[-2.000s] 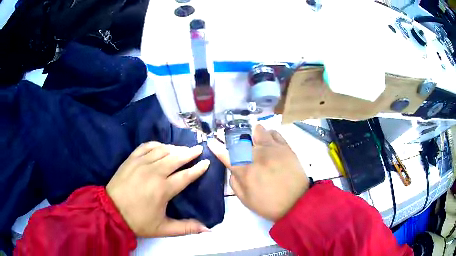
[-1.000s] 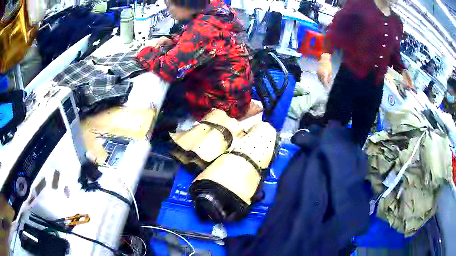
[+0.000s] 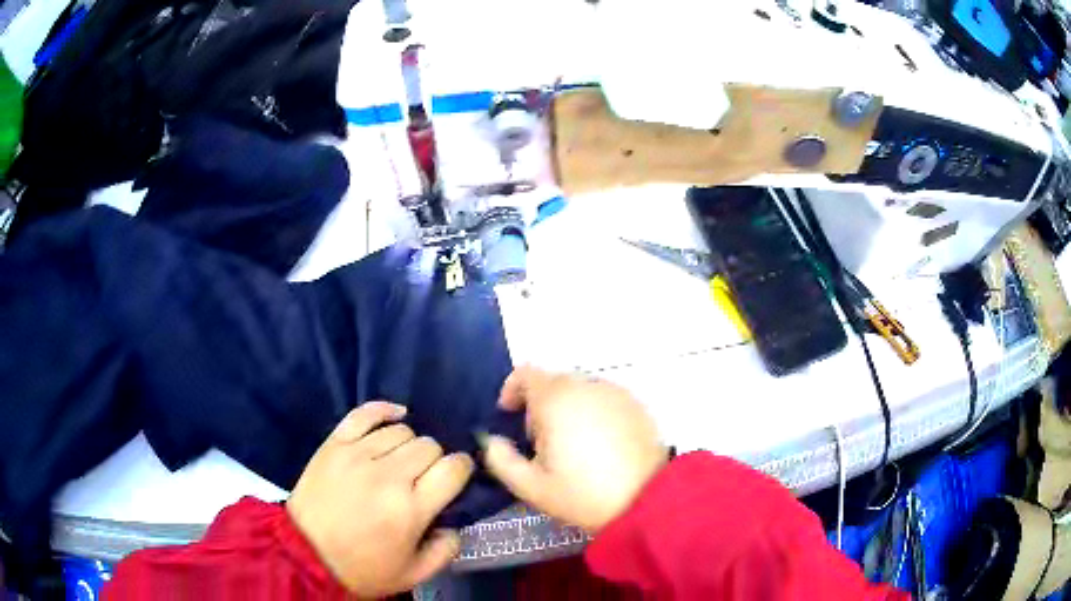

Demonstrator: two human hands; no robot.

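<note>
The navy cloth (image 3: 223, 329) spreads from the left to under the presser foot (image 3: 455, 272) of the white sewing machine (image 3: 493, 47). My left hand (image 3: 382, 493) lies with bent fingers on the cloth near the table's front edge. My right hand (image 3: 581, 446) holds the cloth's right edge between thumb and fingers, right of my left hand. Both hands are bare, below the presser foot and apart from it. The grey-blue cylinder (image 3: 505, 244) is just right of the foot.
A dark phone (image 3: 769, 282) lies right of the needle area, beside scissors with a yellow handle (image 3: 731, 308) and an orange-handled tool (image 3: 890, 331). Black cloth (image 3: 223, 71) is piled behind left. A ruler strip (image 3: 517, 538) runs along the front edge. Rolled bundles (image 3: 1019, 546) are lower right.
The view swung right to people and rolled bundles, then back to the machine. Compared with the first frame, both hands are nearer the front edge, away from the needle.
</note>
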